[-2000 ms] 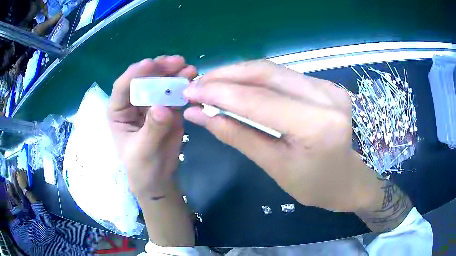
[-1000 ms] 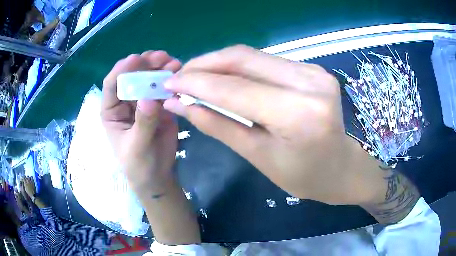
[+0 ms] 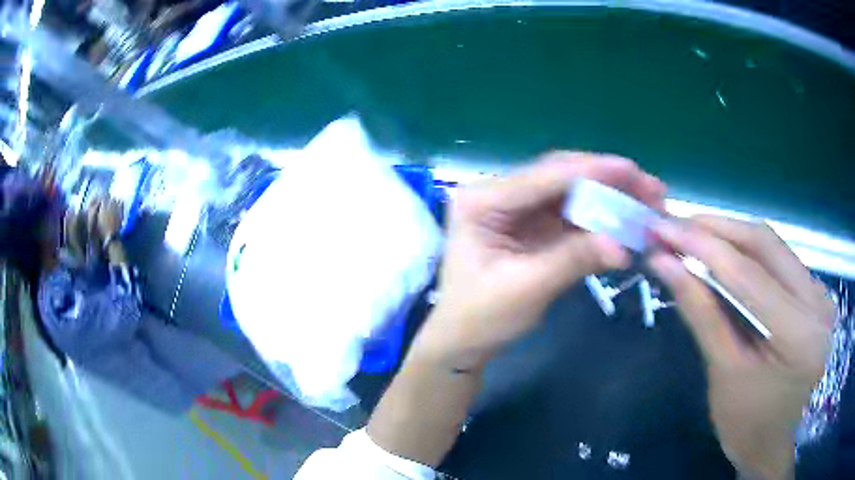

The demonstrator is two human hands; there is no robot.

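A white oblong plastic housing (image 3: 609, 214) is held between my two hands, tilted down to the right. My left hand (image 3: 525, 248) grips its left end between thumb and fingers. My right hand (image 3: 750, 309) touches its right end with the fingertips. A thin white lead (image 3: 729, 298) lies along my right hand, held in its fingers. Two T-shaped white pieces (image 3: 605, 294) lie on the dark bench below the hands. Fingertips cover the housing's right end.
A bulky white bag (image 3: 328, 272) sits in a blue bin (image 3: 382, 349) at the left. Tiny shiny parts (image 3: 617, 459) lie on the bench (image 3: 553, 394). A green conveyor (image 3: 562, 84) runs behind. A person (image 3: 94, 309) is at far left. The lead pile (image 3: 825, 394) shows partly at right.
The view has swung left, so bag, bin and hands appear farther right. The housing is now tilted. The T-shaped pieces and the seated person show more fully. Both hands keep their hold.
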